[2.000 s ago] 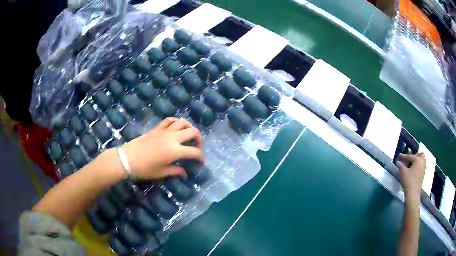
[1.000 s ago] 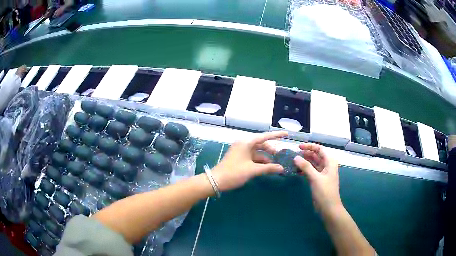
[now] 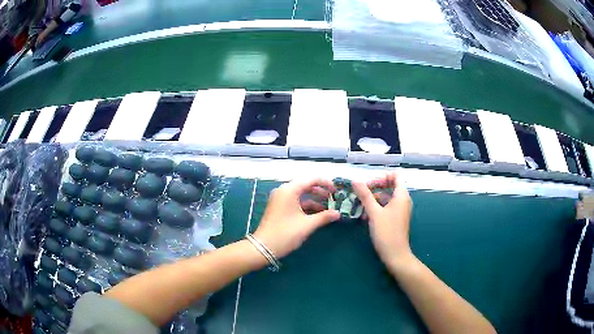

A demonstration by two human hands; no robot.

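My left hand (image 3: 291, 212) and my right hand (image 3: 387, 215) meet over the green bench, just in front of the belt rail. Between their fingers they hold a charging case (image 3: 345, 199), which is open and shows a paler green, shiny inside. My right fingertips are at its inside; whether they pinch an earbud is too small to tell. A clear blister tray (image 3: 202, 235) with rows of dark closed cases lies at the left, under and beyond my left forearm.
Gift box bases with black inner trays (image 3: 264, 121) and white lids (image 3: 318, 124) line the green conveyor belt (image 3: 163, 62). One tray (image 3: 467, 149) holds a dark case. Plastic bags (image 3: 26, 196) lie far left. Another person's arm (image 3: 55, 26) shows top left.
The case, closed in both hands a second ago, is now open. Earlier my left hand was on the blister tray and my right hand at a box. The view has swung right.
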